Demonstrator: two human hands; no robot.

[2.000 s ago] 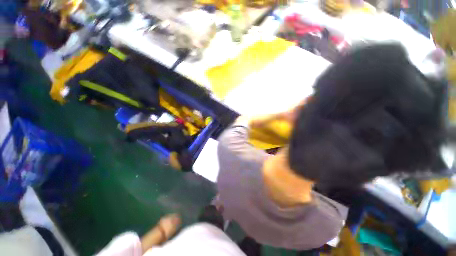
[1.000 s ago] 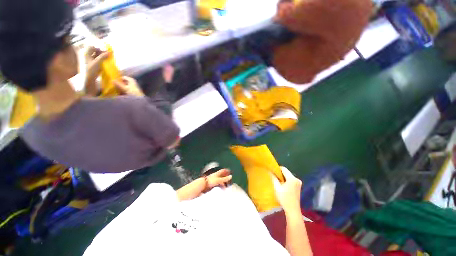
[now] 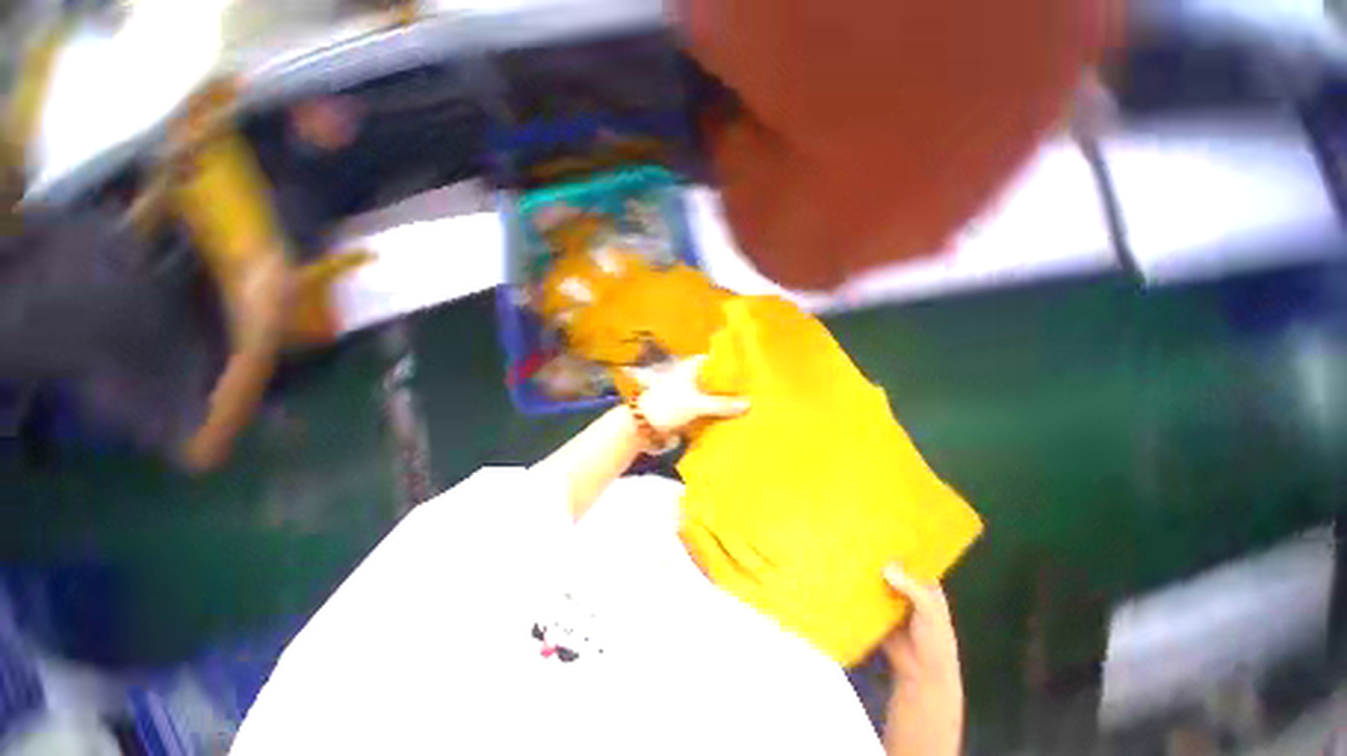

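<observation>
A bundle of mustard-yellow cloth is spread in front of my white shirt, with layered edges at its lower left. My left hand is at its upper left edge, fingers on the cloth. My right hand grips its lower right edge, with the fingers partly hidden by the cloth. A blue crate with a teal basket in it stands just beyond my left hand and holds more mustard cloth. The picture is blurred.
A person in reddish-brown is close at the top. Another person's arm holds yellow cloth at the left. White benches run across the back. The floor is green. A blurred pale object lies lower right.
The view has turned, so the crate shows further left. The yellow cloth is now opened wider and higher. My left hand, earlier apart from it, is now on its edge; my right hand still holds it.
</observation>
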